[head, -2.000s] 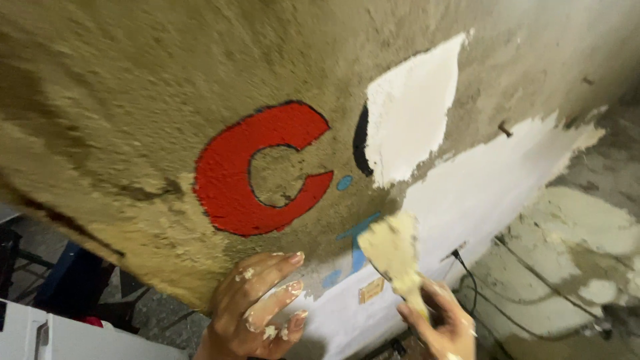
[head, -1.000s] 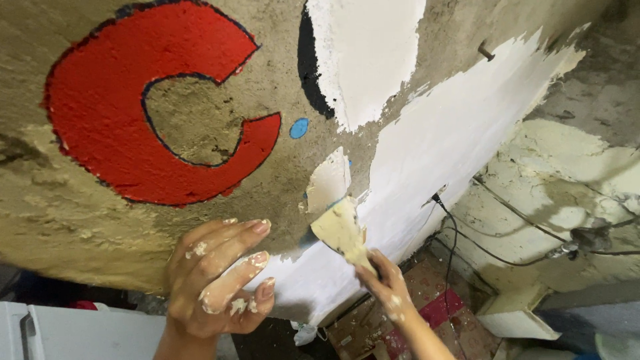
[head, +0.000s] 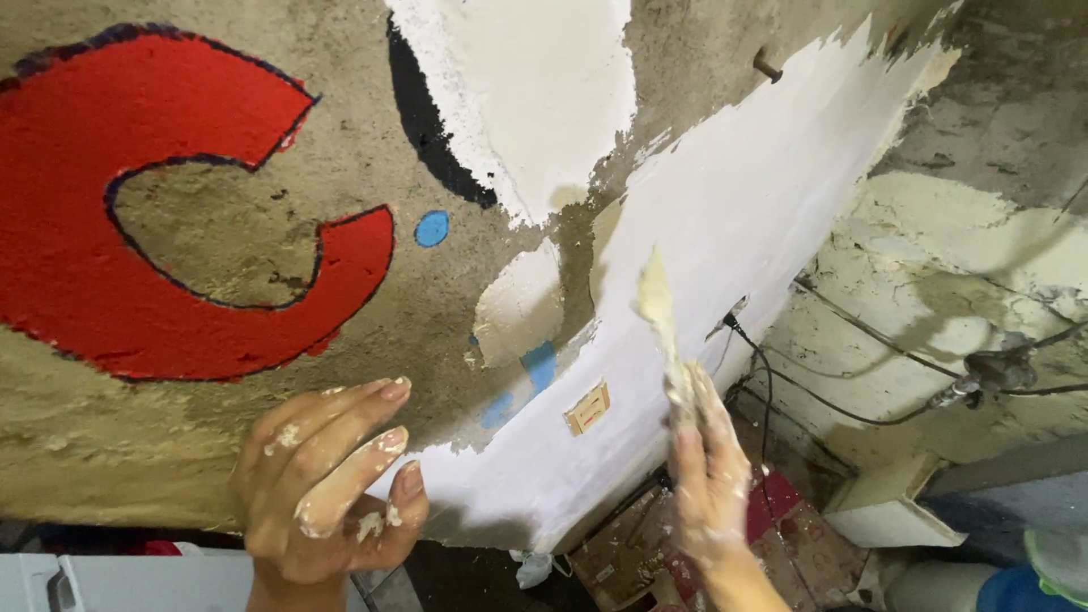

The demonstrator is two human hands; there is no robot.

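Observation:
My right hand (head: 710,476) grips a putty knife (head: 667,327) coated with cream filler, its blade seen nearly edge-on over the white-coated part of the wall (head: 705,204). Left of the blade, a patch of fresh filler (head: 520,306) lies on the rough concrete, just above blue paint marks (head: 539,365). My left hand (head: 331,484), spotted with filler, is held with fingers apart and slightly bent, nothing in it, below a red painted letter (head: 195,340). A larger white patch (head: 552,93) partly covers a black painted shape (head: 425,119).
A nail (head: 767,66) sticks out of the wall. A socket plate (head: 588,409) sits low in the white area, and a black plug (head: 731,321) with its cable is to the right. More cables (head: 884,340) cross the adjoining wall. A white appliance (head: 153,582) stands at lower left.
The blade has left the concrete beside the blue marks and moved right, over the white area. A filler patch now covers part of the blue paint seen two seconds ago. The view has moved closer.

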